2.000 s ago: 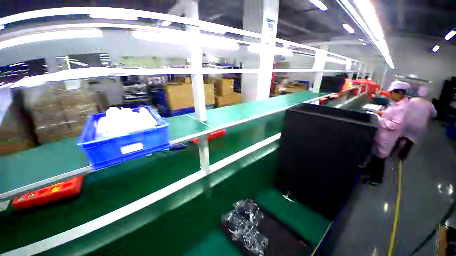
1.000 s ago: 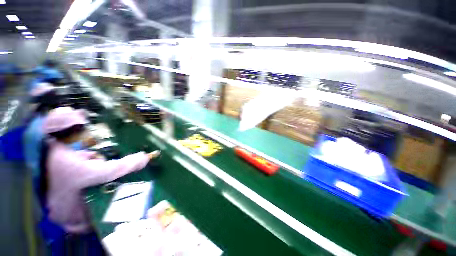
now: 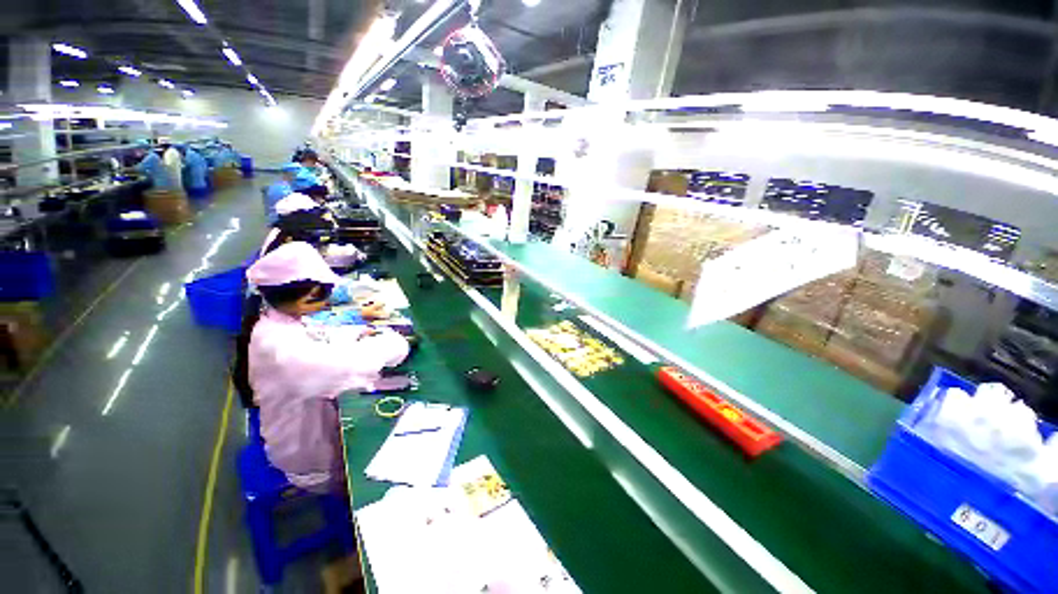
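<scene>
Neither of my hands is in view. Nearest in front of me, large white work instruction sheets (image 3: pixel 458 540) lie flat on the green bench (image 3: pixel 615 511) at the bottom. A clipboard (image 3: pixel 420 444) with a blue edge, a white form and a dark pen on it lies just beyond them. A thin yellowish tape roll (image 3: pixel 390 406) lies beside the clipboard. A small black object (image 3: pixel 480 378) sits on the green mat further along.
A seated worker in pink (image 3: pixel 304 383) is at the left bench edge on a blue stool (image 3: pixel 284 522). A red parts tray (image 3: pixel 719 412) and yellow small parts (image 3: pixel 574 348) lie under the upper shelf. A blue bin (image 3: pixel 980 511) with white bags stands at right.
The view has swung left along the bench. The black stack and the tray with shiny bags have left the picture; the blue bin now sits at the right edge. The worker's outstretched arm has drawn back.
</scene>
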